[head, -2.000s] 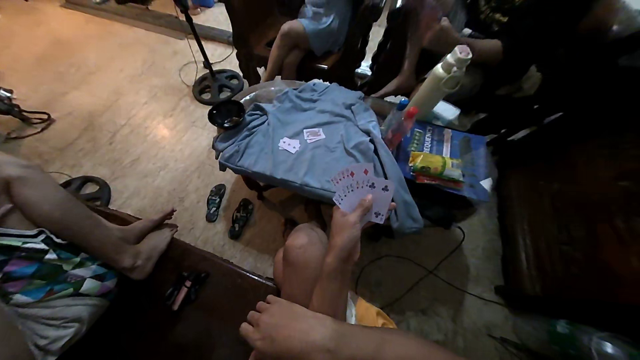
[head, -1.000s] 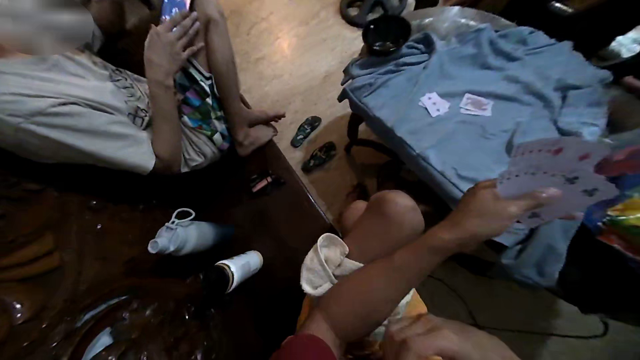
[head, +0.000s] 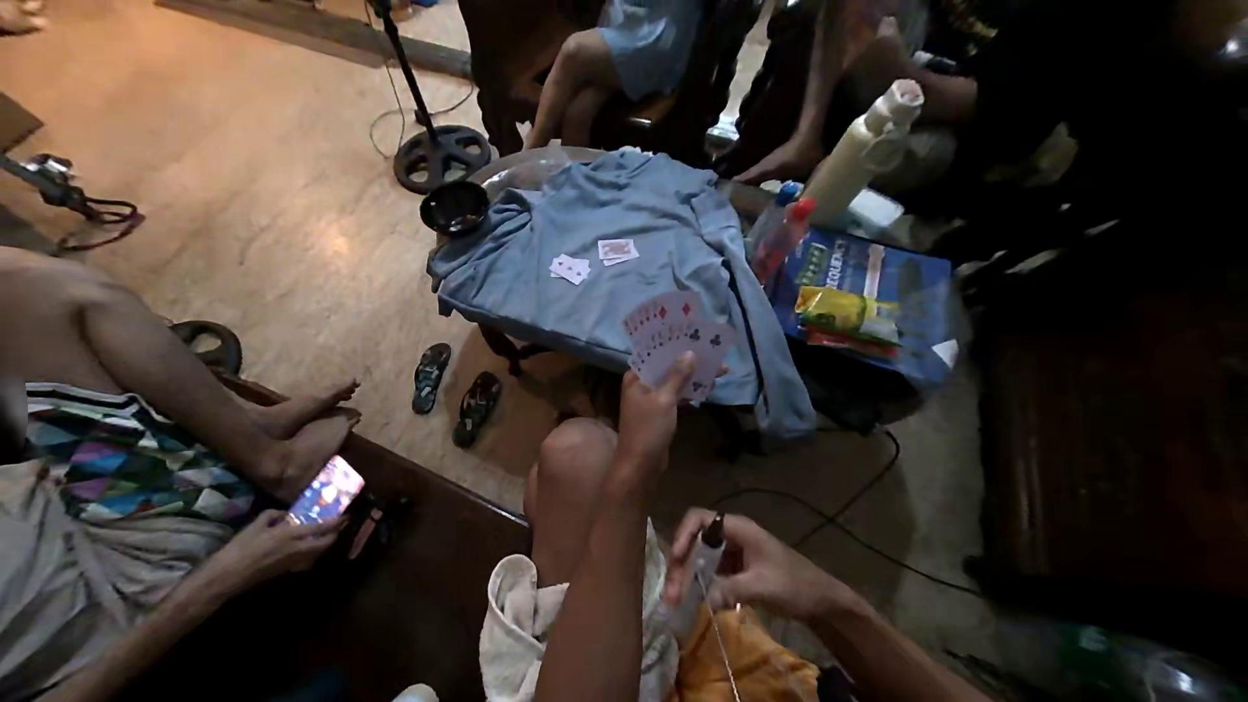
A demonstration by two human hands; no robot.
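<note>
My left hand (head: 655, 405) holds a fan of playing cards (head: 673, 336), faces toward me, near the front edge of a table covered by a blue-grey garment (head: 663, 205). Low in the view, my right hand (head: 751, 565) grips a slim whitish device with a dark tip (head: 704, 561), and a thin cord hangs from it; its exact kind is unclear. Two small groups of cards lie on the garment: face-up cards (head: 569, 268) at the left and a small pile (head: 617, 251) beside them. A white cloth (head: 512, 614) and an orange cloth (head: 746, 653) are near my lap.
At the table's left edge is a black bowl (head: 455, 209). A cream flask (head: 863, 156), a bottle with a red cap (head: 783, 234) and a blue box (head: 882, 292) with a yellow packet (head: 846, 312) stand right. Flip-flops (head: 477, 409) lie on the floor. A person at left holds a lit phone (head: 328, 490).
The view has swung left and back. My right hand, which shows no device in the earlier frames, now holds the whitish device. My left hand still holds the fanned cards.
</note>
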